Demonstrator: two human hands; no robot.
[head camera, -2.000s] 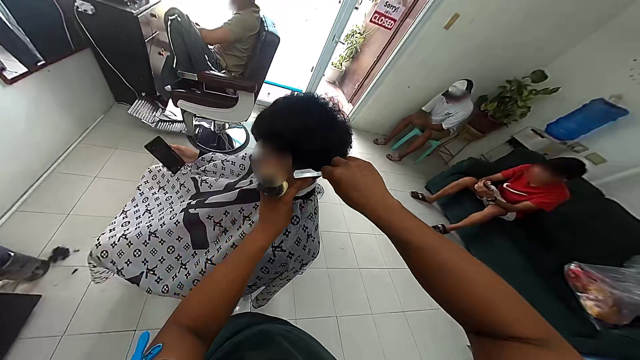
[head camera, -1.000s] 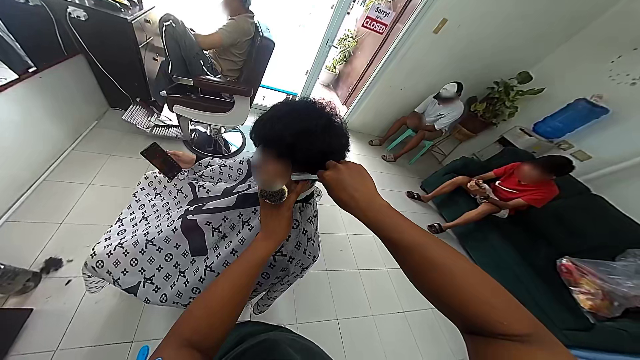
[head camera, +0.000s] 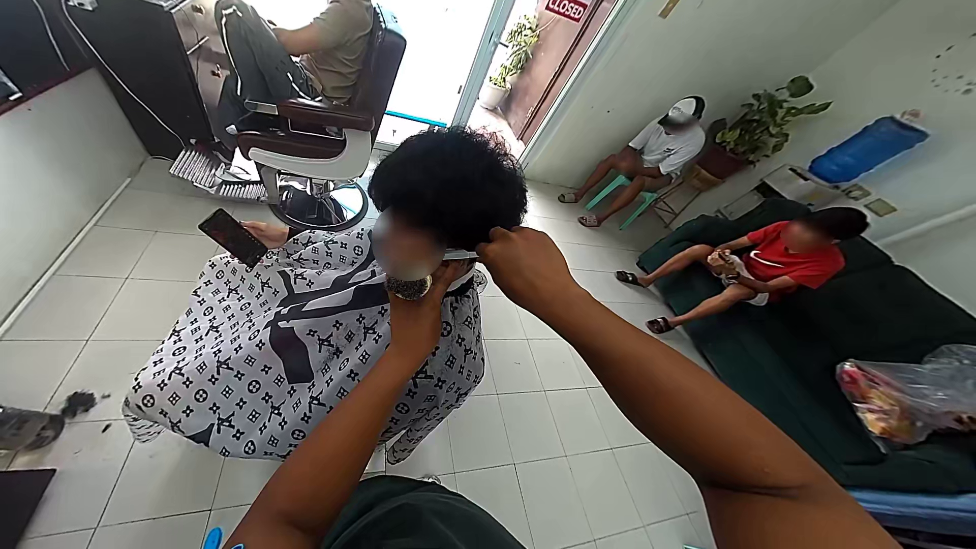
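Note:
A seated person with black curly hair (head camera: 454, 179) wears a white patterned barber's cape (head camera: 236, 374) and holds a smartphone (head camera: 232, 238). My left hand (head camera: 419, 305) is beside the person's jaw and neck, gripping a tool with a round, bristly dark end (head camera: 409, 286); its kind is unclear. My right hand (head camera: 522, 259) is at the back of the head, just under the hair, its fingers closed on one end of a thin, light-coloured flat tool (head camera: 460, 255), perhaps a comb or razor. The tool spans the gap between my two hands. Its far end is partly hidden.
Beyond the caped person, someone sits in a barber chair (head camera: 313, 126) by a glass door. Another person sits on a green stool (head camera: 619, 191) and one in a red shirt on a dark green sofa (head camera: 770, 358). Cut hair (head camera: 78, 404) lies on the tiled floor.
Both hands remain close to the person's neck and jaw, with the tools still in them. The phone stays in the caped person's hand.

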